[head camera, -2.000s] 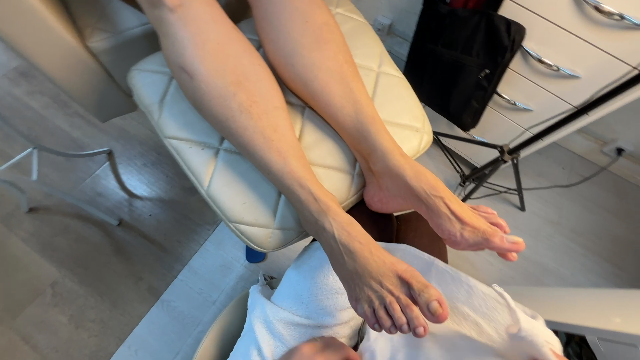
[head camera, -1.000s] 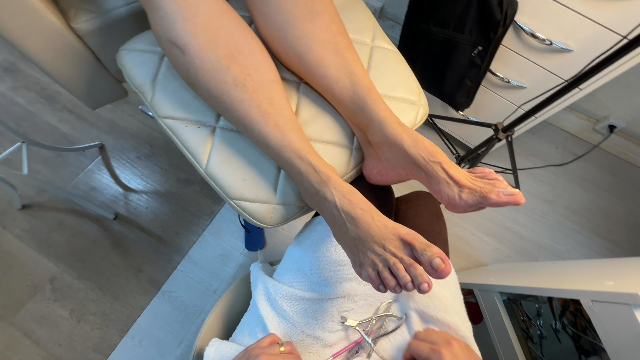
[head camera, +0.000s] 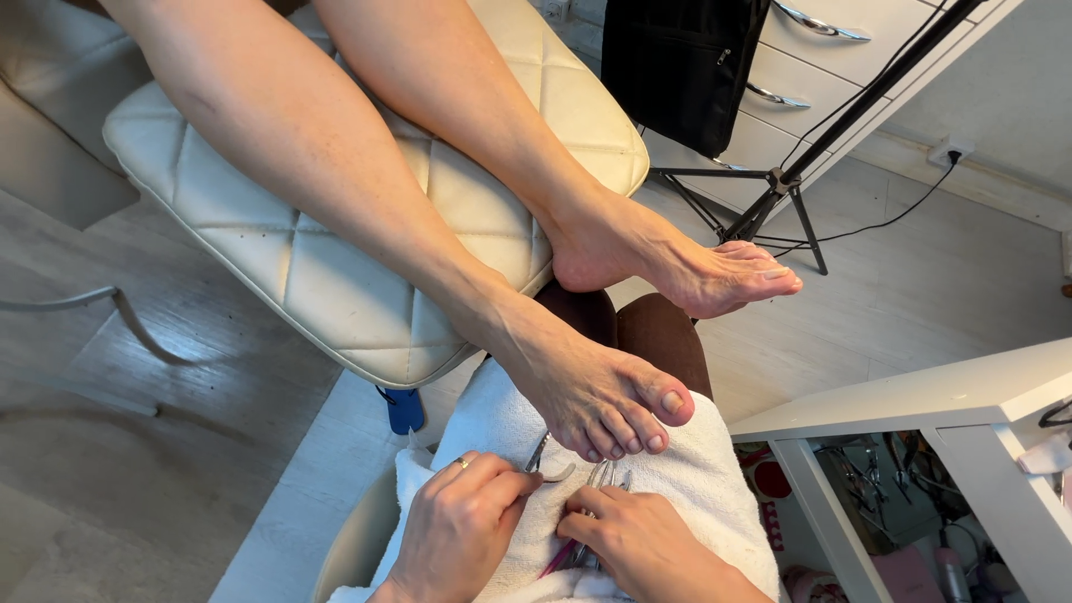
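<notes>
A white towel (head camera: 712, 469) covers my lap. My left hand (head camera: 469, 519), a ring on one finger, pinches a small curved pale piece (head camera: 561, 474) by its end; what it is I cannot tell. A slim metal tool (head camera: 538, 452) rises just beyond those fingers. My right hand (head camera: 628, 528) has its fingers curled on several metal tools (head camera: 605, 476) and a pink-handled tool (head camera: 559, 559) on the towel. Just beyond both hands, another person's nearer foot (head camera: 586, 389) rests over the towel, toes toward me. The person's other foot (head camera: 662, 251) extends to the right.
The person's legs lie on a cream quilted seat (head camera: 352, 285). A blue sandal (head camera: 406, 410) is on the floor beneath. At right stand a white cabinet (head camera: 904, 394) with tools inside, a black tripod (head camera: 783, 180) with a cable, a black bag (head camera: 678, 67) and white drawers (head camera: 837, 67).
My hands have come farther into view and closer to the nearer foot. The curved pale piece now shows in my left fingers. My right hand has moved onto the metal tools.
</notes>
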